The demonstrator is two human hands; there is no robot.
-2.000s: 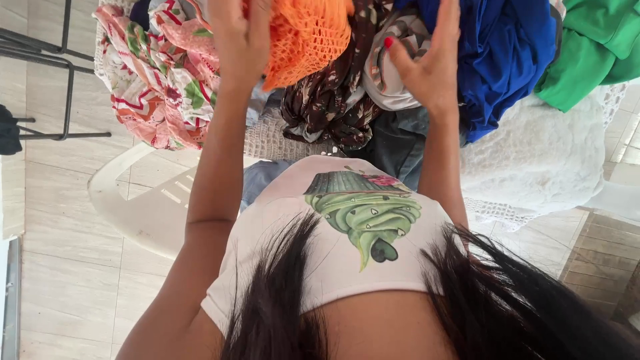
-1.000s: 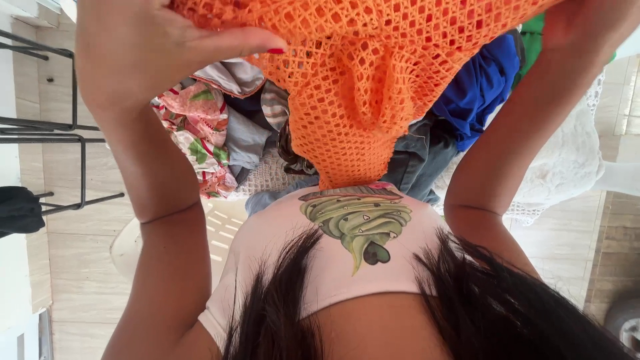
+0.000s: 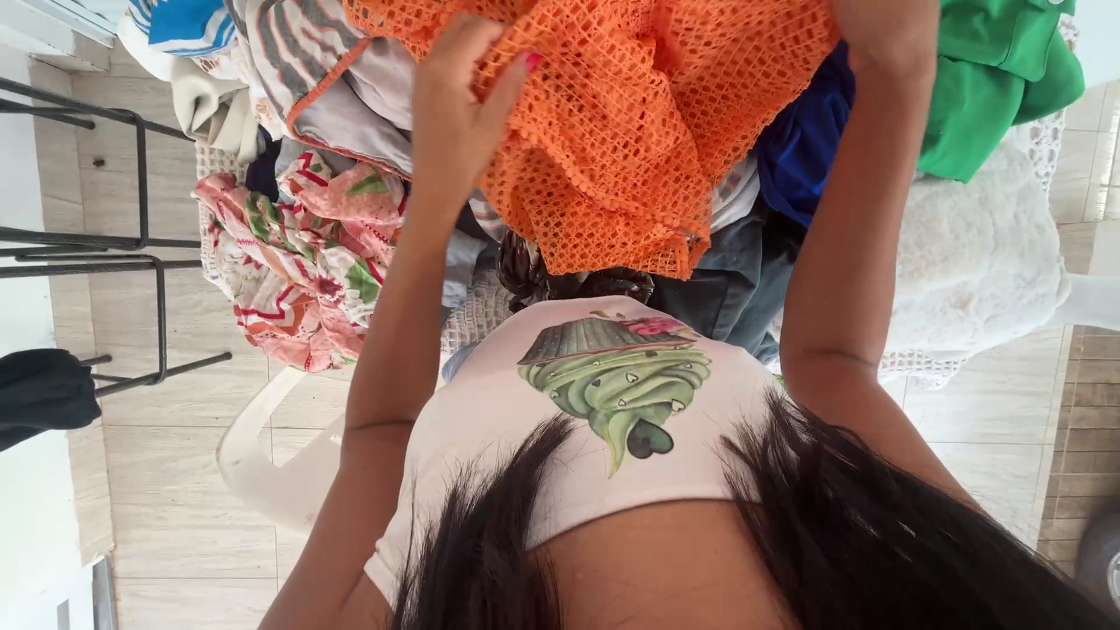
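Note:
An orange open-mesh garment (image 3: 612,166) spreads over the pile of clothes in front of me. My left hand (image 3: 464,96) grips its left part, thumb on top of the mesh and fingers partly hidden in the folds. At the top edge, my right hand (image 3: 884,31) is at the garment's right end; its fingers are cut off by the frame, so its grip cannot be made out. Under and around the mesh lie a pink floral cloth (image 3: 319,262), a grey striped cloth with orange trim (image 3: 324,79), a blue cloth (image 3: 809,140) and dark grey fabric (image 3: 735,280).
Green fabric (image 3: 989,96) and a white lace cloth (image 3: 971,254) lie at the right. A white plastic chair (image 3: 254,446) stands at the lower left. Black metal frames (image 3: 162,315) are at the left, with a black cloth (image 3: 44,394) near them. Pale floor tiles (image 3: 188,490) show below.
The orange mesh was bunched at the pile's top two seconds ago, then held up spread wide between both hands. Now it hangs in looser folds, and more of the clothes at the left show.

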